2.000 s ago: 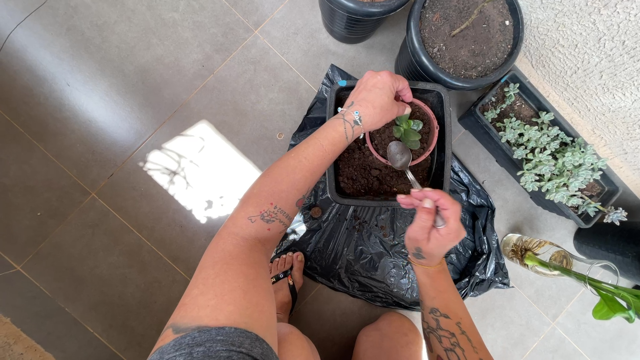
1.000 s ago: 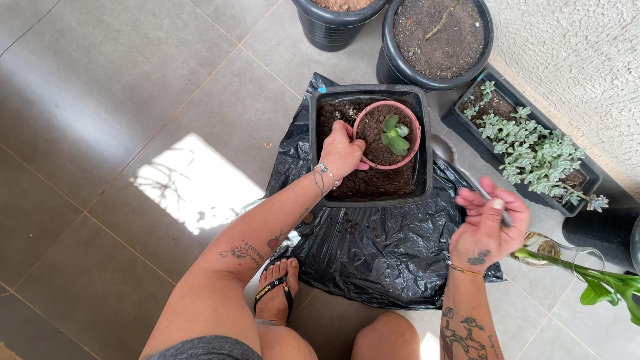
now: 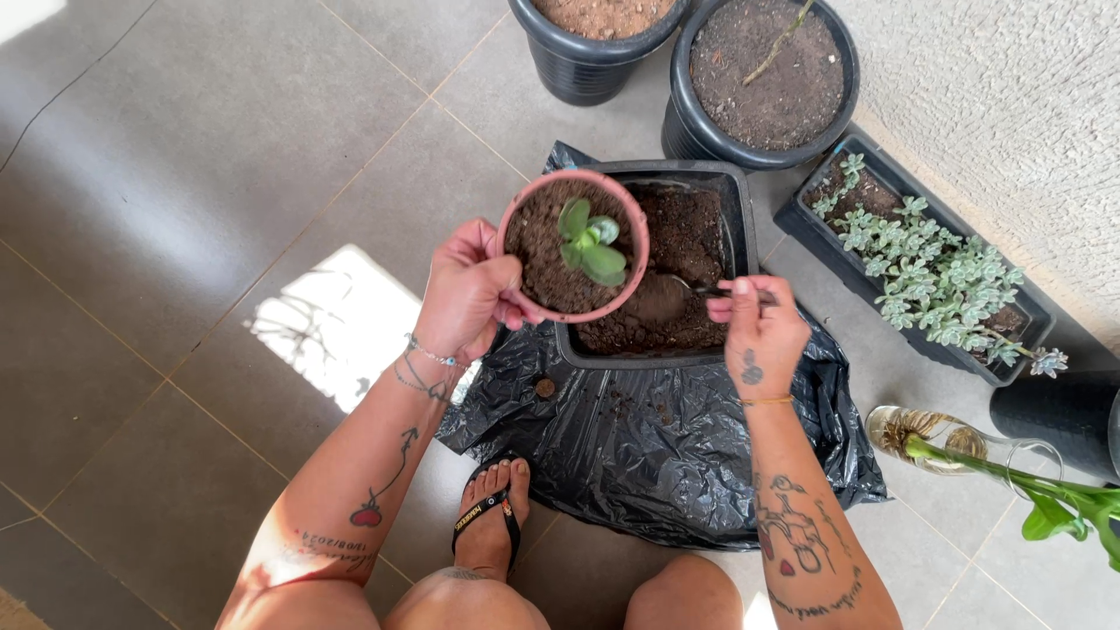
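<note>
My left hand (image 3: 472, 289) grips the rim of a round pink plastic pot (image 3: 640, 229), raised over the left part of a black rectangular tub. Dark soil fills the pot around a small green succulent (image 3: 591, 242). In my right hand (image 3: 763, 324) is a metal spoon (image 3: 707, 290) by its handle, its bowl at the loose soil (image 3: 687, 232) inside the black tub (image 3: 744, 197). The pot hides the tub's left side. A black plastic bag (image 3: 639, 455) lies spread beneath the tub, with crumbs of soil on it.
Two round black pots of soil (image 3: 604, 52) (image 3: 766, 79) stand behind the tub. A black planter (image 3: 927, 262) of pale succulents runs along the textured wall (image 3: 1006, 114). At right lies a glass vessel (image 3: 927, 437) with a rooted green plant. My sandalled foot (image 3: 494, 516) is beside the bag.
The pink pot, in the tub a second ago, is now lifted and further left in my left hand. My right hand has brought the spoon from beside the tub to the soil in it.
</note>
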